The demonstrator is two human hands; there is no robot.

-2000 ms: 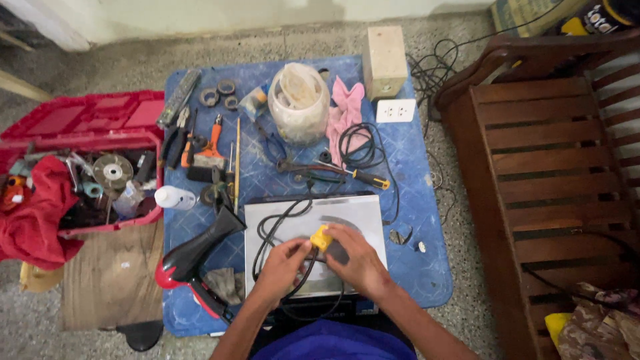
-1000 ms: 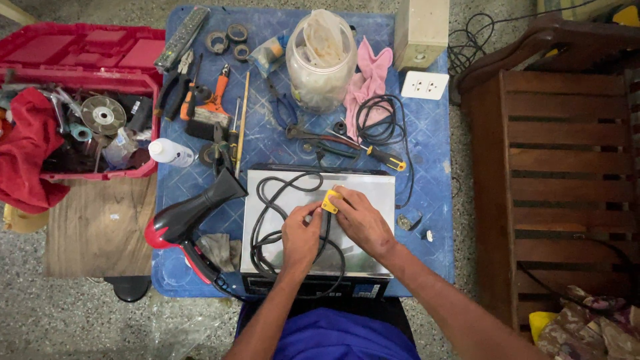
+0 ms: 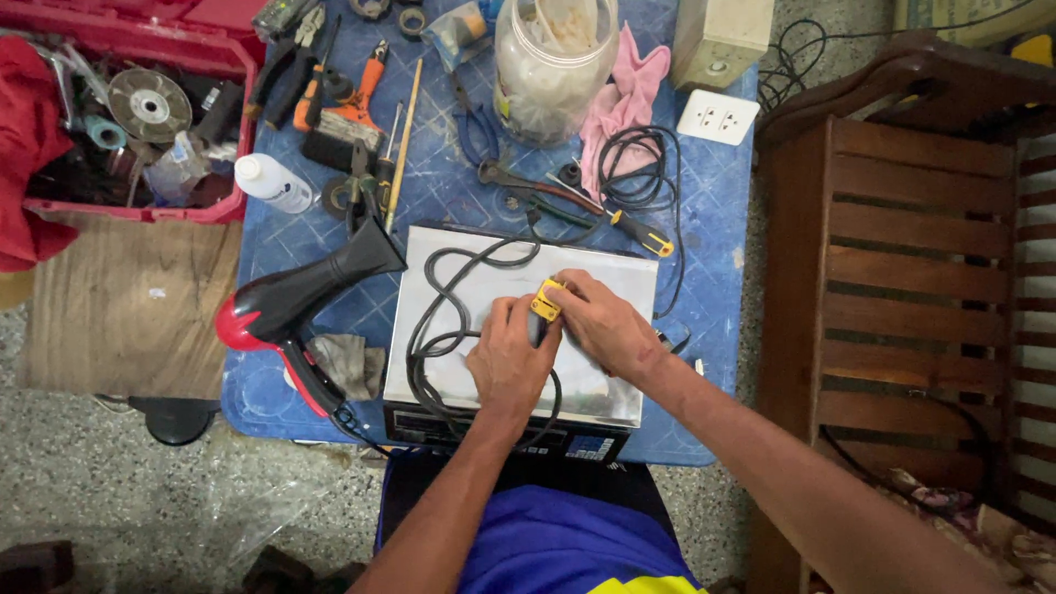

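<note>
Over the metal platform of a digital weighing scale (image 3: 602,371), both hands hold a small yellow electrical connector (image 3: 546,302) with a dark part below it. My left hand (image 3: 513,351) grips the dark part and the lower side of the connector. My right hand (image 3: 606,326) pinches the yellow piece from the right with thumb and fingers. A black power cord (image 3: 450,301) lies in loops on the platform, left of and below the hands. Its link to the connector is partly hidden by the left hand. A red and black hair dryer (image 3: 318,289) lies left of the scale.
Behind the scale are pliers (image 3: 476,136), a screwdriver (image 3: 643,233), a plastic jar (image 3: 553,82), a pink cloth (image 3: 627,103), a coiled black cable (image 3: 639,165) and a white socket plate (image 3: 718,116). A white bottle (image 3: 272,183) and red toolbox (image 3: 140,214) are left; a wooden bench (image 3: 916,256) is right.
The view has moved in closer over the scale. Both hands stay on the yellow connector, and the fingers have shifted around it.
</note>
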